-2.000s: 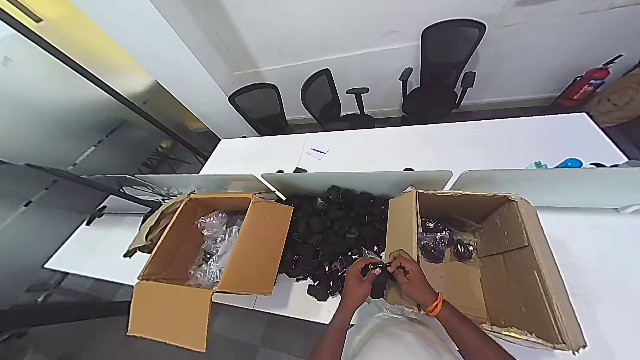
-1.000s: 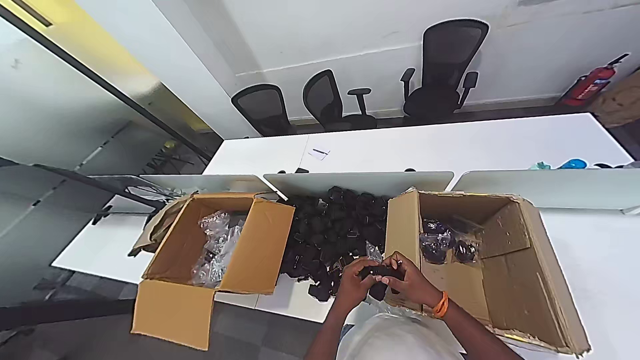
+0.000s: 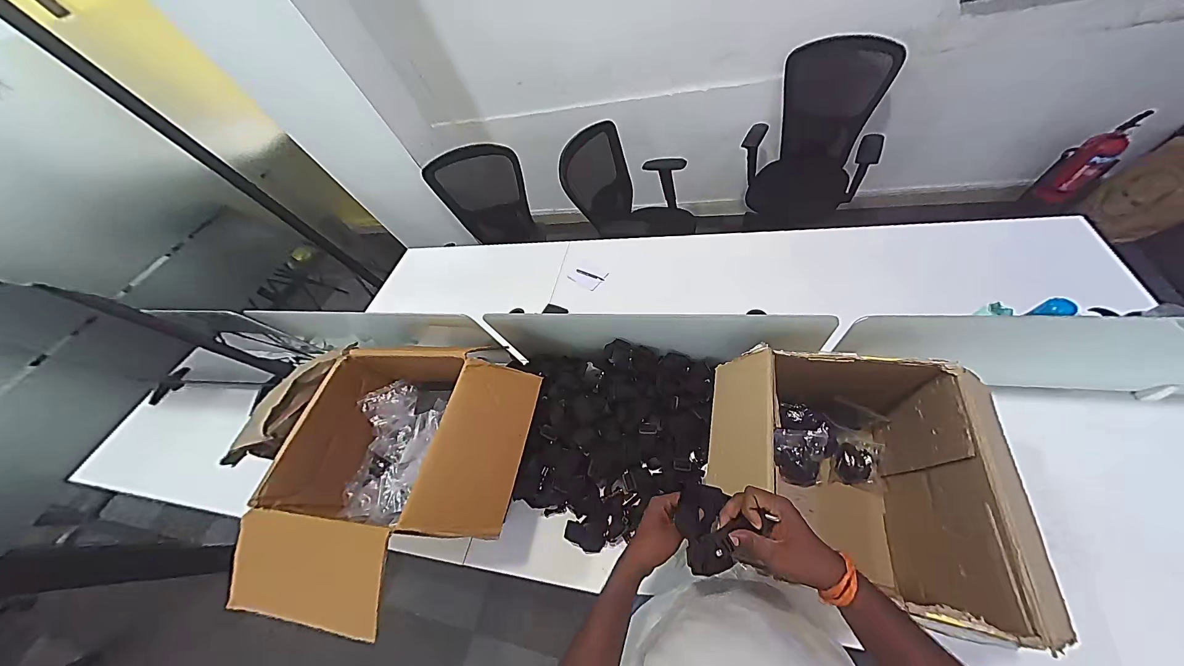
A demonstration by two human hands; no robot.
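Note:
My left hand point(image 3: 655, 535) grips the left side of a black fabric strap bundle point(image 3: 708, 532) close to my body. My right hand point(image 3: 775, 536), with an orange band at the wrist, pinches the right side of the same bundle. Just beyond my hands lies a large heap of black strap pieces with buckles point(image 3: 620, 416). Left of the heap, an open cardboard box point(image 3: 314, 444) holds clear plastic bags point(image 3: 398, 453). At the right, a second open cardboard box point(image 3: 953, 518) has several bagged dark items point(image 3: 803, 444) inside. What my fingertips touch is partly hidden.
Low frosted divider panels point(image 3: 666, 331) stand behind the heap. Beyond them is a white table point(image 3: 703, 268) with a paper and pen point(image 3: 587, 276), and a blue object point(image 3: 1054, 307). Black mesh chairs point(image 3: 823, 129) and a red fire extinguisher point(image 3: 1082, 166) are near the wall.
The black bundle between my hands now hangs lower and shows more of itself than before. A clear plastic piece seen beside my hands one second ago no longer shows there.

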